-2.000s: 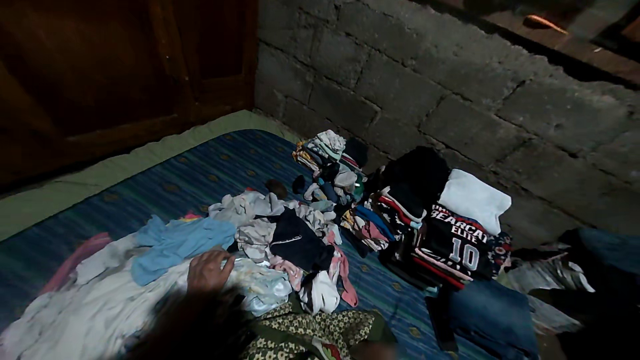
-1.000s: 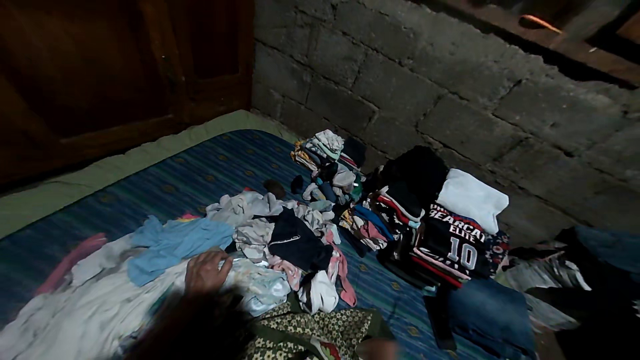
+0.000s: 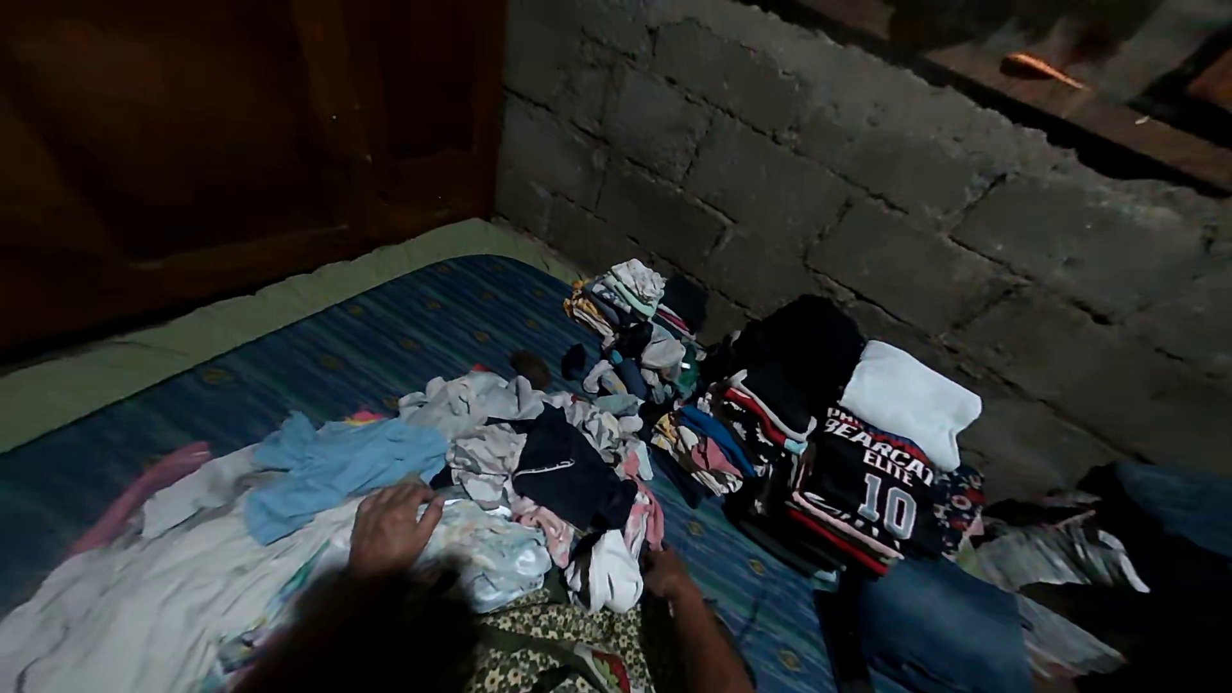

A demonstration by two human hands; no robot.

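Note:
My left hand [image 3: 393, 527] rests palm down, fingers together, on a heap of loose clothes, beside a light blue cloth garment [image 3: 332, 469] and a pale patterned garment [image 3: 493, 553]. My right hand [image 3: 666, 575] is at the heap's right edge, its fingertips against a pink cloth [image 3: 643, 518] and near a white bundled garment [image 3: 612, 575]; whether it grips anything is unclear. Between and below the hands lies a floral-patterned cloth [image 3: 568, 626]. A dark navy garment [image 3: 568, 472] tops the middle of the heap. White cloth [image 3: 173, 587] spreads at the lower left.
Folded stacks stand on the blue patterned mattress [image 3: 404, 322]: small clothes [image 3: 626, 298], a black jersey [image 3: 861, 481], a folded white cloth [image 3: 910, 399]. Folded denim [image 3: 938, 621] lies at the lower right. A concrete block wall [image 3: 770, 212] and a dark wooden panel [image 3: 241, 144] stand behind.
My right hand has moved up from the bottom edge, over the floral cloth, to the pink and white clothes. My left hand has stayed at nearly the same place on the heap.

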